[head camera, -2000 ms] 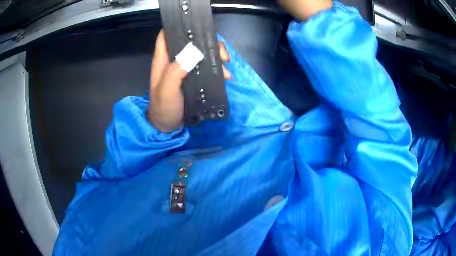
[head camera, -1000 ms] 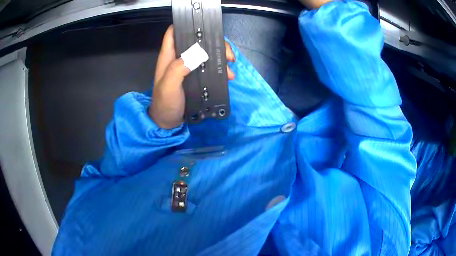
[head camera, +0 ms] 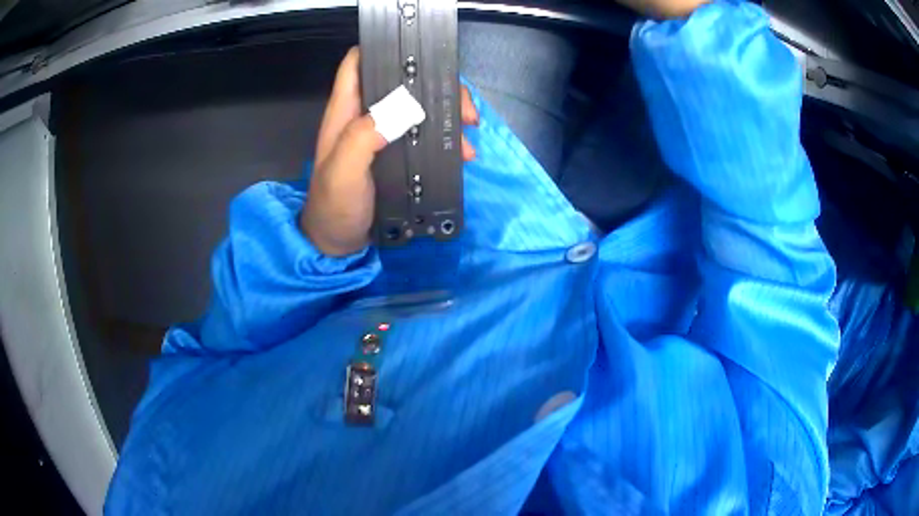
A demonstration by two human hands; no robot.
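My left hand (head camera: 348,171) grips a long dark grey carrier fixture (head camera: 433,166) over my lap, thumb on top, fingertips showing at its far side. A white wrap (head camera: 396,114) covers the thumb tip. The fixture has a row of seats with small bright spots down its middle and larger holes at its near end. Its far end is cut off by the top edge of the picture. My right hand (head camera: 667,8) is cut off by the top edge; only the part near the wrist shows, so its fingers are hidden.
A pale metal edge (head camera: 252,18) curves along the top of the picture. A light grey post (head camera: 60,302) stands at the left, beside a large dark panel (head camera: 191,191). A metal clip (head camera: 360,393) hangs on my blue smock. More blue cloth (head camera: 877,393) shows at the far right.
The fixture has shifted right and stands more upright in my left hand. My right forearm has moved to the right, and its hand shows less at the top edge.
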